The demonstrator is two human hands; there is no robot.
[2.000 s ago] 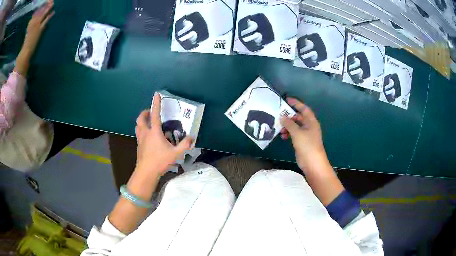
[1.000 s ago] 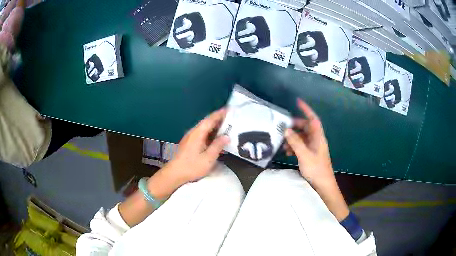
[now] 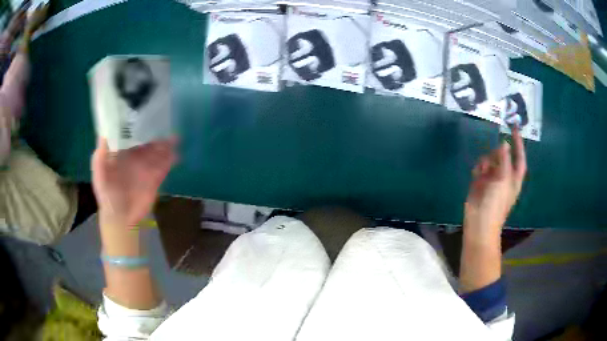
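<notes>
My left hand is at the left of the green bench and grips the near end of an earbud retail box, its picture side showing, somewhat blurred. My right hand is at the right with fingers apart. Its fingertips reach the lower edge of the rightmost box in the row of finished boxes. Whether they touch it is unclear. The row lies picture-side up along the far side of the bench.
The stacked retail boxes stand behind the row, with a tan cardboard piece at the right. An open carton with white pieces is below the bench edge. A co-worker's sleeve is at the far left.
The box between my hands is no longer there. My left hand has moved left and now grips a box; my right hand has moved right to the row's end. The dark item behind the row is no longer visible.
</notes>
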